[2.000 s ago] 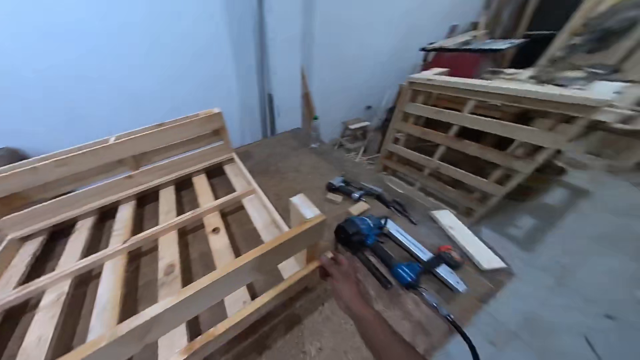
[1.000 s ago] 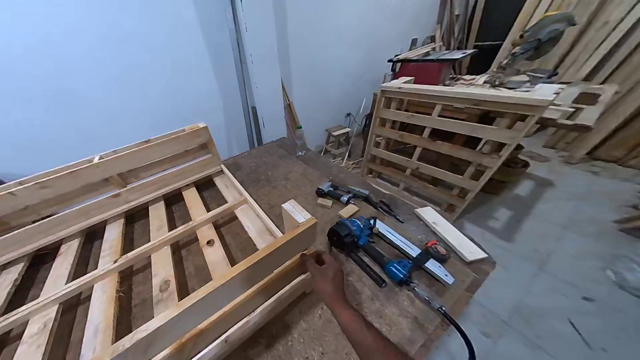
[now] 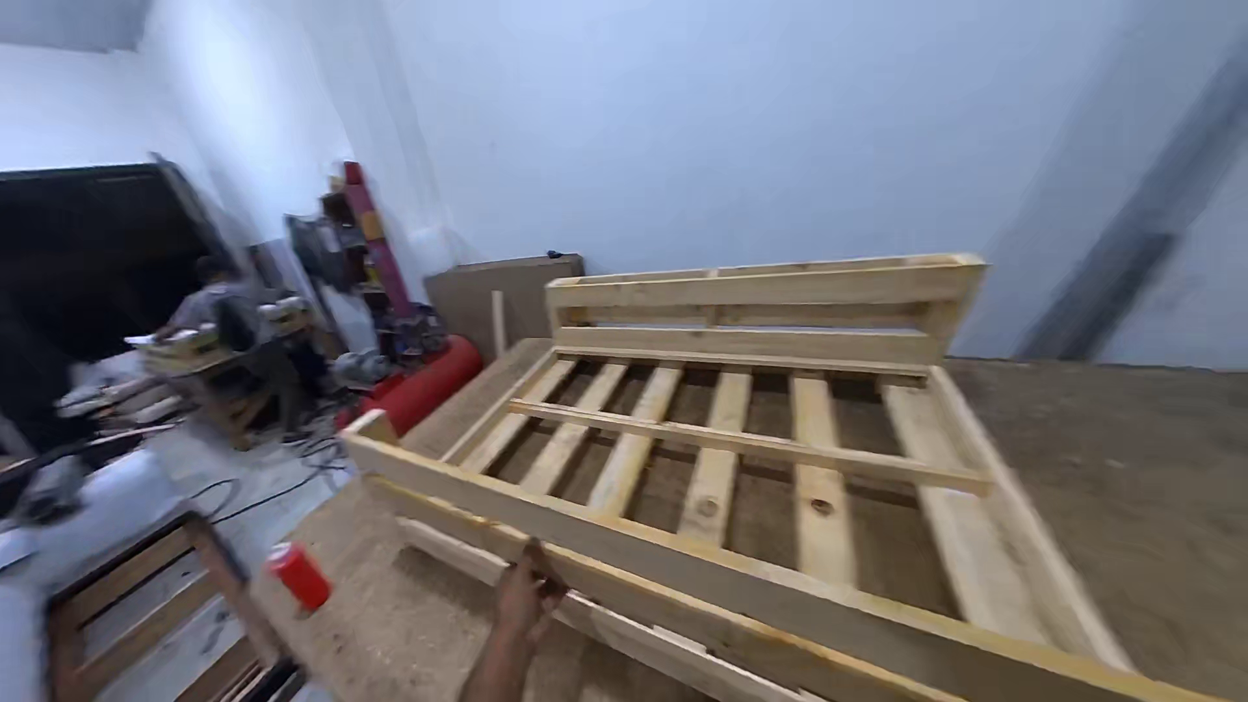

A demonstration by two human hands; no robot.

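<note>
A pale slatted wooden frame [image 3: 721, 502] with a raised back of boards lies on a large brown workbench [image 3: 361, 575]. One long narrow batten [image 3: 741, 442] runs across its slats. At the near side, my left hand [image 3: 526, 590] has its fingers curled on the lower front board, left of the view's centre. Below that board another thin wooden board shows along the bench. My right hand is out of view. On the bench to the left of the frame is a red cylindrical container [image 3: 299, 575].
A red air compressor tank [image 3: 424, 385] is beyond the bench's left end. A dark-edged wooden frame [image 3: 156, 604] is at lower left. Farther back, a person [image 3: 210, 302] is at a cluttered work table. Cables [image 3: 283, 497] lie on the floor, and a wall rises behind the bench.
The view has swung far left. My right hand, earlier at the frame's right front corner beside the blue nailers, is out of view; my left hand has come into view on the front board.
</note>
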